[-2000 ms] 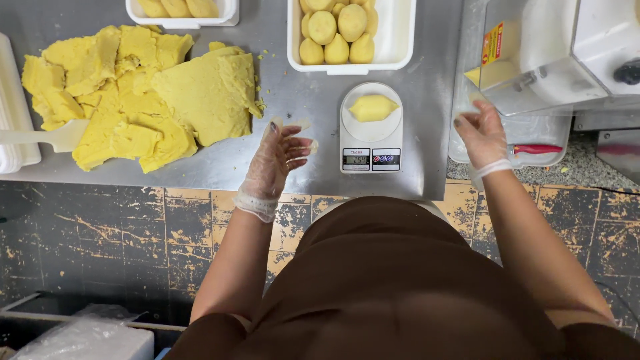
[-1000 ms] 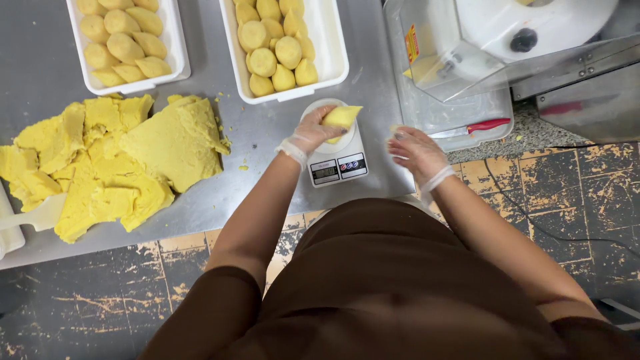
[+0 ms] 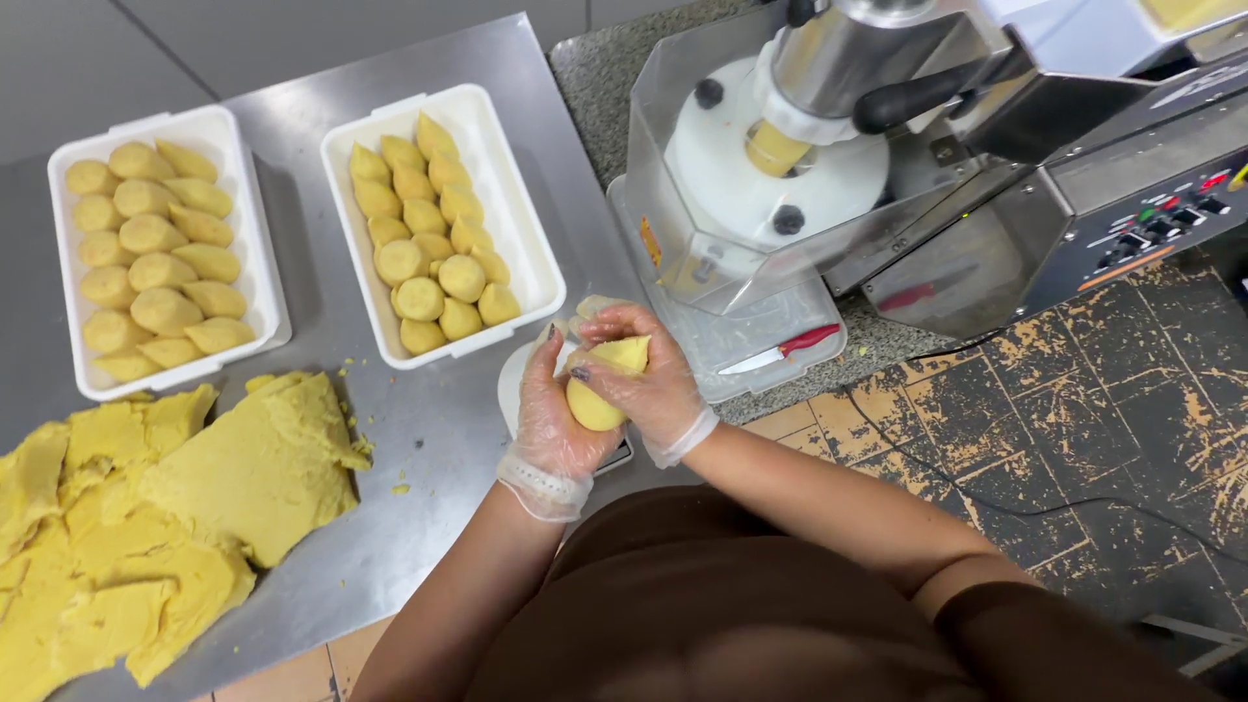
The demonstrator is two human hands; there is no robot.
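Observation:
My left hand (image 3: 558,419) and my right hand (image 3: 653,385), both in clear plastic gloves, close around one piece of yellow dough (image 3: 595,405). The piece is rounded below, with a rough, flat end up by my right fingers. Beneath my hands a white kitchen scale (image 3: 511,385) is mostly hidden. Left of them stands a white plastic tray (image 3: 531,239) of teardrop-shaped dough pieces (image 3: 419,297), and farther left a second filled tray (image 3: 268,273). A large mass of yellow dough (image 3: 253,478) lies at the lower left on the steel table (image 3: 419,526).
A dough-forming machine (image 3: 780,185) with a clear guard (image 3: 673,117) stands at the right. Below its guard, a red-handled knife (image 3: 804,339) lies on a translucent plastic lid or tray (image 3: 726,385). A cable (image 3: 1024,509) runs across the worn tiled floor (image 3: 1121,419).
The dough piece lay on the scale two seconds ago; my left hand then took hold of it. Now it is above the scale between both hands, my right hand having joined. The view has shifted and turned.

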